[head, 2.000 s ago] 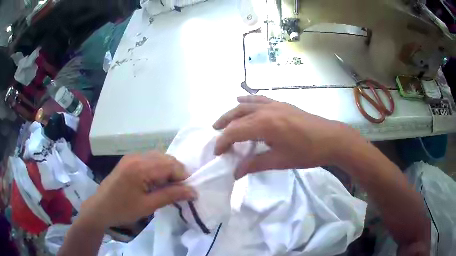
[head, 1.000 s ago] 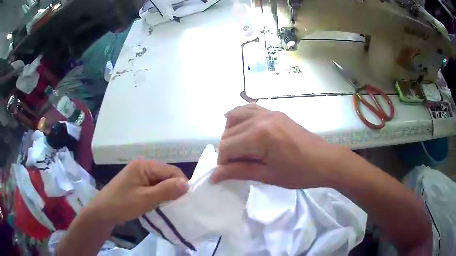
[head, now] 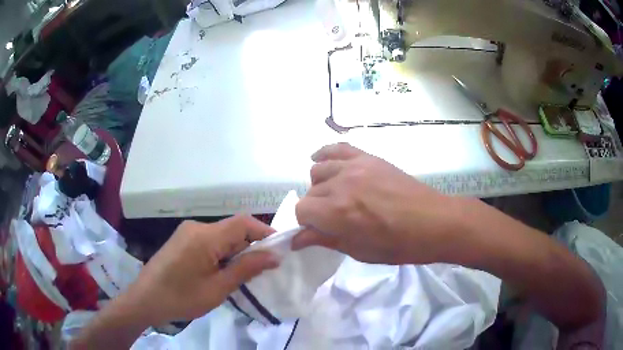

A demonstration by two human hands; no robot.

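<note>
A white garment piece with thin dark trim lies bunched below the table's front edge, over the lap area. My left hand pinches its folded edge between thumb and fingers, above two short dark bars. My right hand pinches the same edge just to the right, its fingertips close to my left ones. A small white corner sticks up between the two hands. The fingertips of my right hand are partly hidden by its own knuckles.
A white machine table lies ahead, with the sewing machine at its back right. Orange-handled scissors and a small green-rimmed tin lie at the right. A bottle and piled red and white cloth are at the left.
Since the last frame, my left hand has moved right along the edge, closer to my right hand. Over two seconds, the held edge and my right hand have come lower, nearer the lap.
</note>
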